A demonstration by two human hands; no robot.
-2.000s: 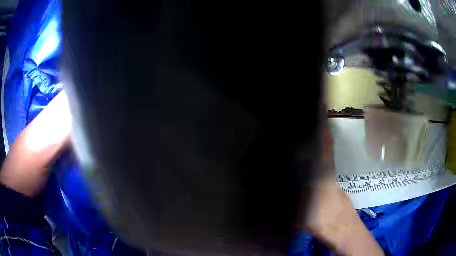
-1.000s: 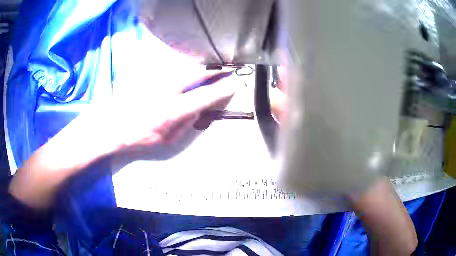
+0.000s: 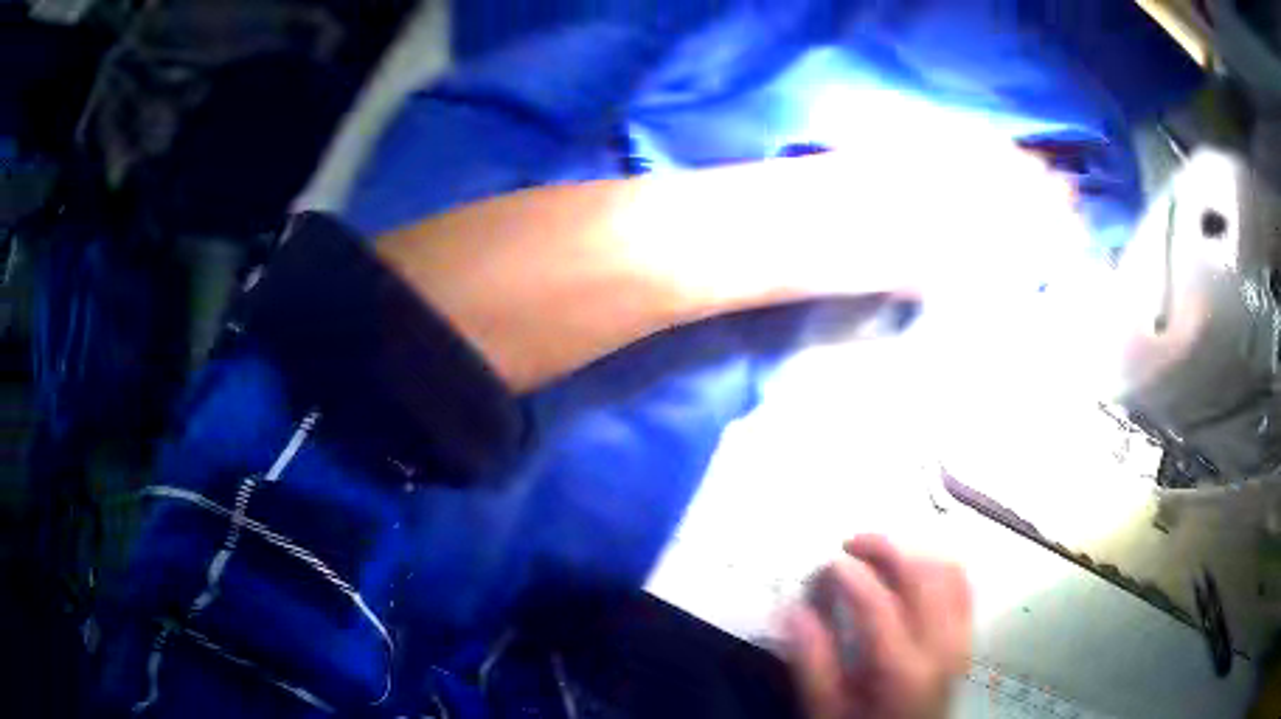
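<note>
Bright-blue cloth (image 3: 562, 99) lies across the top of the view and under my left forearm, with more hanging below it. My left arm reaches in from the left. My left hand (image 3: 983, 211) is washed out by lamp glare on the cloth, so its fingers and grip cannot be made out. My right hand (image 3: 885, 632) is low over the white table (image 3: 787, 520), blurred, with bent fingers. A dark patch shows between its fingers; I cannot tell whether it is a held object.
The pale machine head (image 3: 1208, 281) stands at the right edge, partly in glare. A dark slot or seam (image 3: 1040, 541) runs across the table, with a small black part (image 3: 1212, 625) at its right end. Faint scale marks (image 3: 1040, 695) show at the bottom right.
The view has swung and tilted, putting the machine at the right edge. My left arm now stretches across the upper cloth. My right hand, earlier behind the machine head, now shows low in front.
</note>
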